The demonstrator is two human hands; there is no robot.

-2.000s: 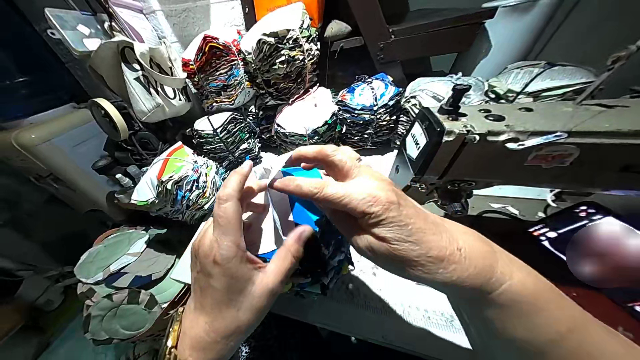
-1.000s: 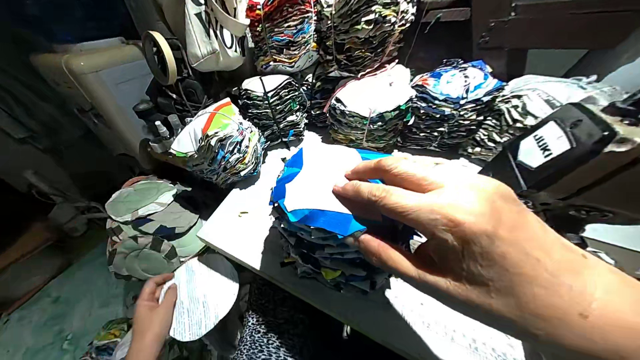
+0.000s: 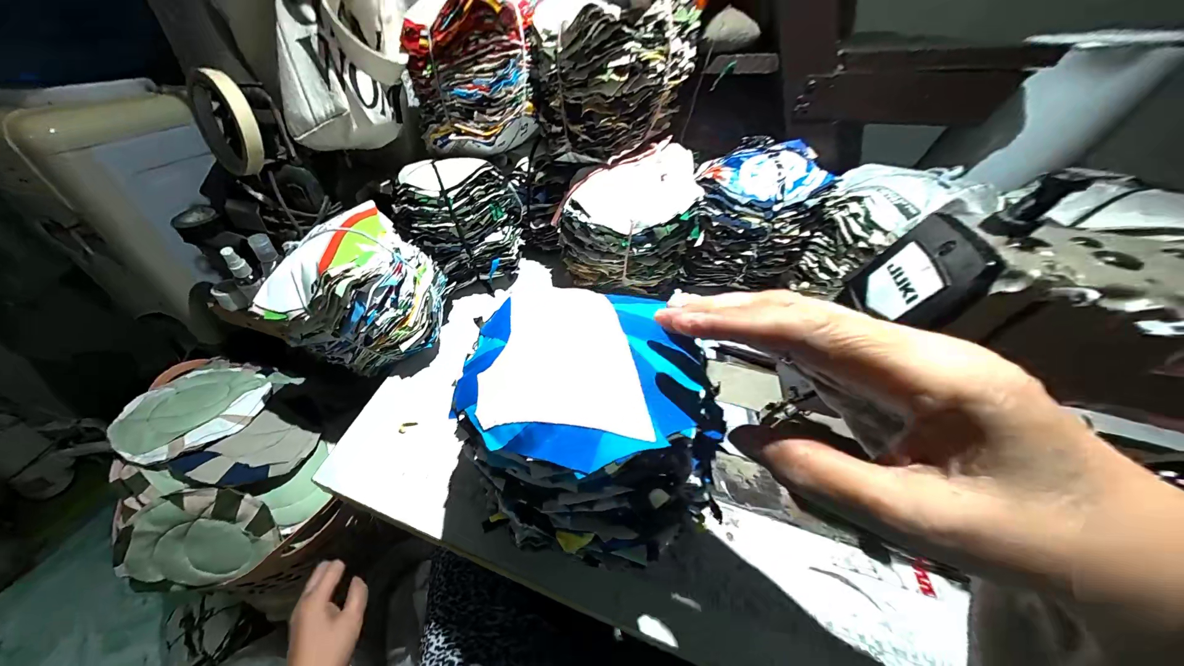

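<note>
A tall stack of cut fabric pieces [image 3: 592, 499] stands on the white sewing table [image 3: 398, 462], its top piece blue with a white panel [image 3: 564, 365]. My right hand [image 3: 906, 425] is at the stack's right side, thumb and fingers apart, fingertips near or on the blue edge; nothing is gripped in it. Low at the left, my left hand [image 3: 328, 615] hangs below the table edge beside the basket, fingers apart and nothing seen in it. The basket [image 3: 287, 564] holds round quilted fabric pieces [image 3: 190, 407], green and grey.
Behind the stack stand several tied bundles of fabric pieces [image 3: 629, 213]. A loose pile with a green and orange top [image 3: 361, 287] leans at the left. The Juki sewing machine [image 3: 925, 273] is at the right. A tape roll [image 3: 225, 120] and small bottles [image 3: 236, 264] are at the back left.
The round white piece held by my left hand a second ago is out of view, and that hand is empty. My right hand has shifted off the stack's top toward its right side.
</note>
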